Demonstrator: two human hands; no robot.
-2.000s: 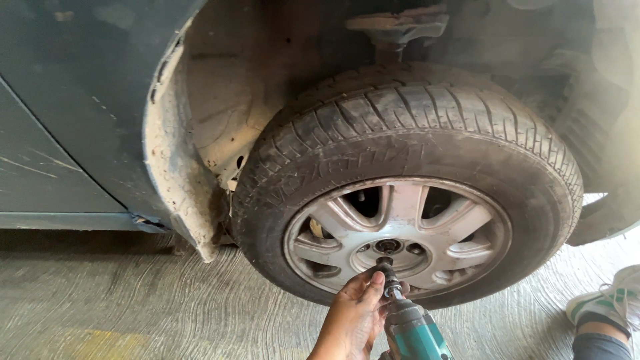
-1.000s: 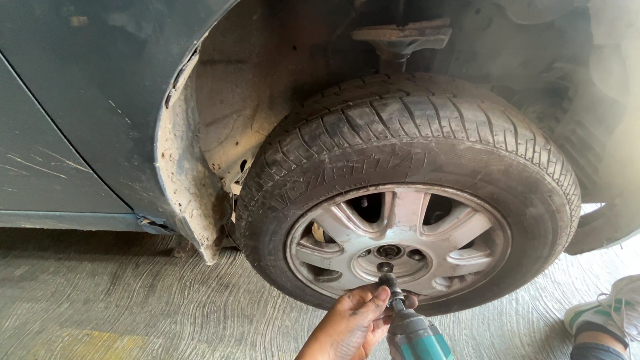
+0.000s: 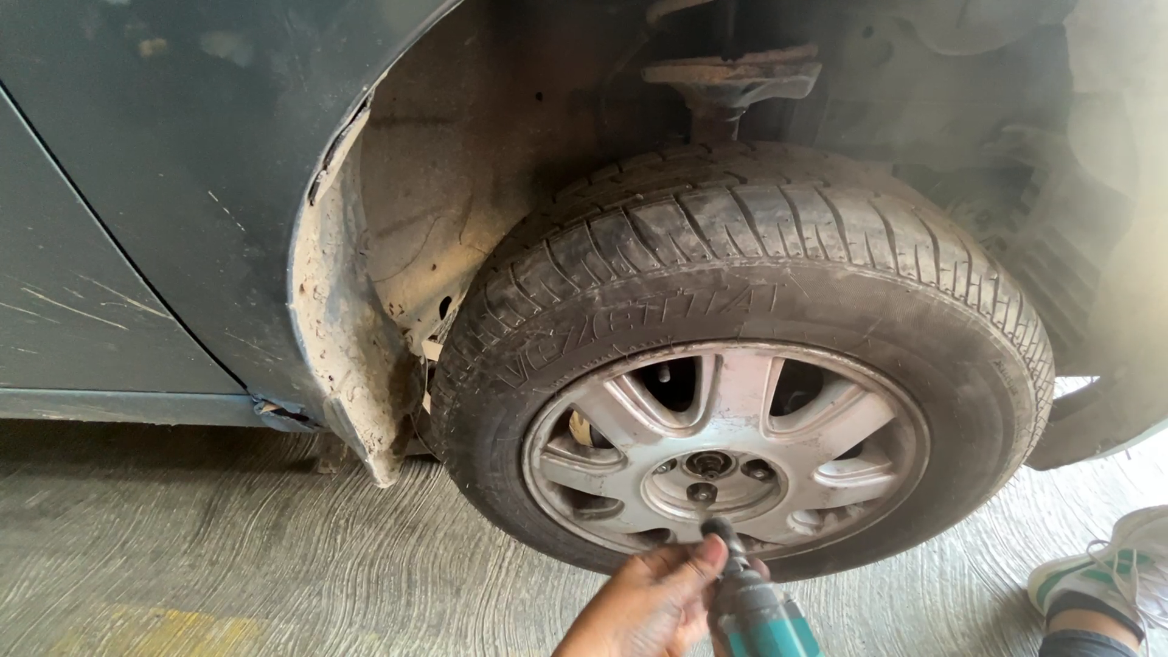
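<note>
My left hand (image 3: 639, 598) reaches in from the bottom edge, its thumb and fingers around the nose of a teal and dark power impact wrench (image 3: 765, 616). The dark socket (image 3: 719, 529) on the wrench points up at the wheel, a little below a lug bolt (image 3: 701, 493) in the silver alloy wheel (image 3: 744, 392); a small gap shows between them. Other bolt holes lie around the hub centre (image 3: 708, 464). A worn black tire (image 3: 639, 319) surrounds the wheel. The wrench's handle is cut off by the frame, and my right hand is not in view.
The dark car body (image 3: 182, 182) has scratches and a dirty, bent fender liner edge (image 3: 342, 365) left of the tire. Above the tire is a strut mount part (image 3: 730, 78). At the lower right, a person's foot in a sneaker (image 3: 1113, 566) stands on the grooved concrete floor (image 3: 274, 538).
The socket has drawn back from the wheel's hub area, where it was two seconds ago, and the lug bolt now shows clear of it. My left hand has moved down with the wrench.
</note>
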